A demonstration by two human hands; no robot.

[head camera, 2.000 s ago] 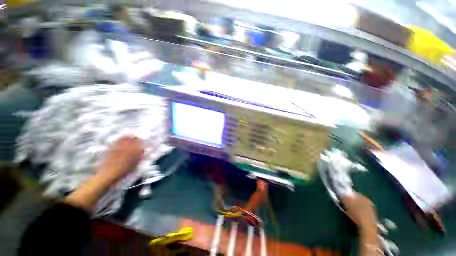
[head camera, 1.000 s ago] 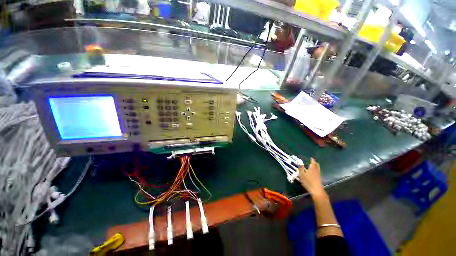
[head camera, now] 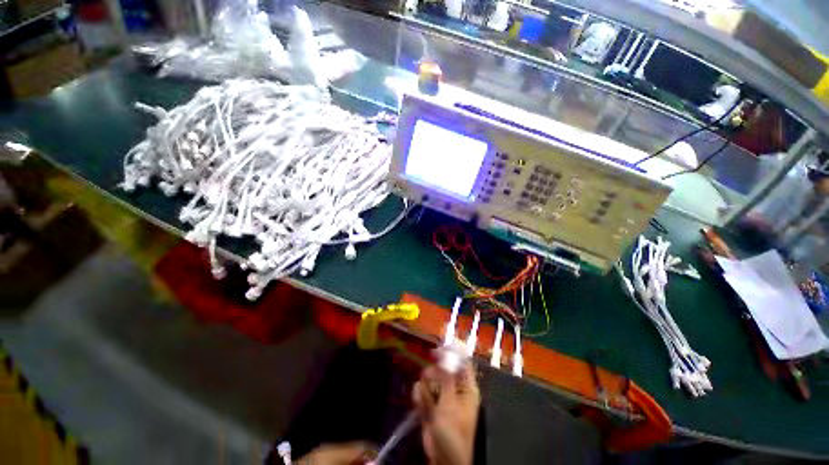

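Observation:
My right hand is at the board's front edge, fingers closed on a white cable connector at the lower ends of the two left test leads. Whether it is joined to a lead is hidden by blur and fingers. The white cord runs down to my left hand, cut off by the bottom edge and closed around the cable. A white plug end sticks out left of it. Two other test leads lie free on the orange board.
The tester stands behind the board, screen lit, joined by thin coloured wires. A big white cable pile lies left, a small bundle right. A yellow clamp and orange-red clamp sit at the board's ends. A paper sheet lies far right.
My right hand has left the small bundle and moved to the test leads. My left hand has come into view at the bottom, with a cable. The view has turned left.

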